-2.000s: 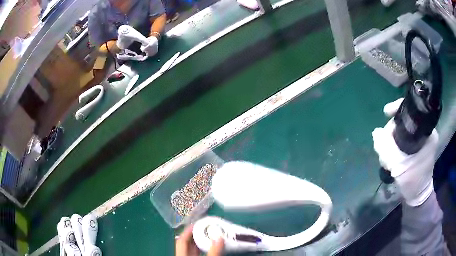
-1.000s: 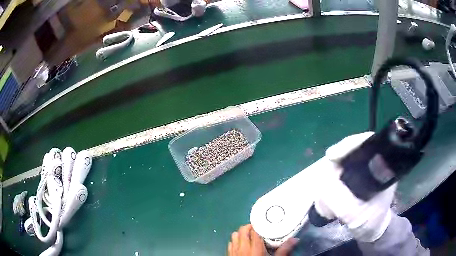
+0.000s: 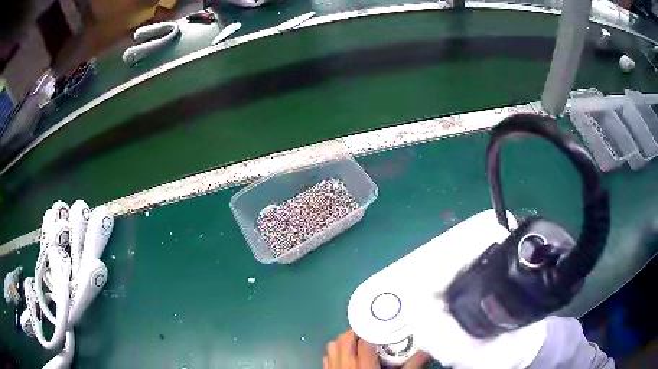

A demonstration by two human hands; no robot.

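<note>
A white neck fan body (image 3: 404, 277) lies on the green bench in front of me, its rounded end with a ring mark towards the left. My bare left hand (image 3: 361, 353) grips its near end at the bottom edge, partly cut off. My right hand (image 3: 462, 342), in a white glove and blurred, is closed around a black electric screwdriver (image 3: 498, 288) over the fan body. The driver's tip and the right part of the fan are hidden. A clear screw tub (image 3: 306, 212) with a heap of small screws stands behind the fan.
Stacked white neck fans (image 3: 68, 267) lie at the left. Divided clear trays (image 3: 613, 133) stand at the back right beside a grey post (image 3: 566, 58). The green conveyor belt (image 3: 288, 94) runs behind a pale rail. Another neck fan (image 3: 151, 42) and loose covers lie beyond it.
My right hand has brought the screwdriver from the far right over the fan body. The fan has been turned, its rounded end now pointing left. The view has shifted too.
</note>
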